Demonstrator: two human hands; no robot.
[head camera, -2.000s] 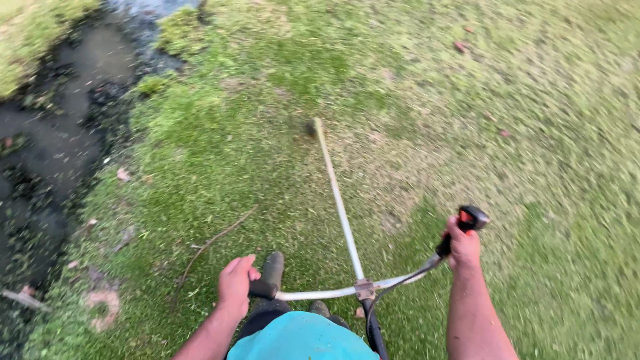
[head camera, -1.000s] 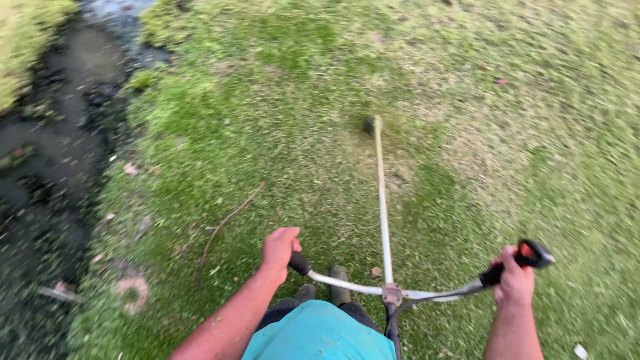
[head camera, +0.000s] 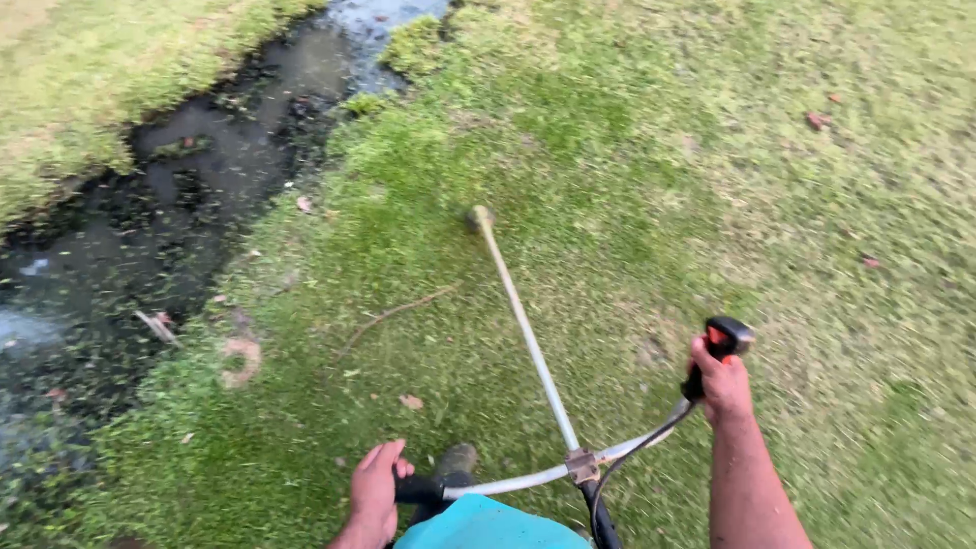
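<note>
A brush cutter with a long metal shaft (head camera: 530, 335) reaches forward over the grass from a clamp (head camera: 582, 465) on its curved handlebar. Its cutting head (head camera: 479, 219) is low over the turf, blurred, a little left of centre. My right hand (head camera: 723, 381) is wrapped around the black throttle grip (head camera: 728, 335) with orange-red controls, from which a black cable runs down to the clamp. At the left end of the bar, my left hand (head camera: 376, 484) rests against the black handle (head camera: 418, 489), thumb side up; part of its fingers is hidden.
A ditch of dark water (head camera: 221, 168) with floating clippings runs along the left, beyond the grass edge. A thin curved stick (head camera: 396, 311) and a ring-shaped object (head camera: 241, 361) lie on the turf. A boot (head camera: 457, 460) shows behind the handlebar.
The brush cutter's head has swung left across the grass, and the handlebar has turned with it. Both hands have stayed at their handles.
</note>
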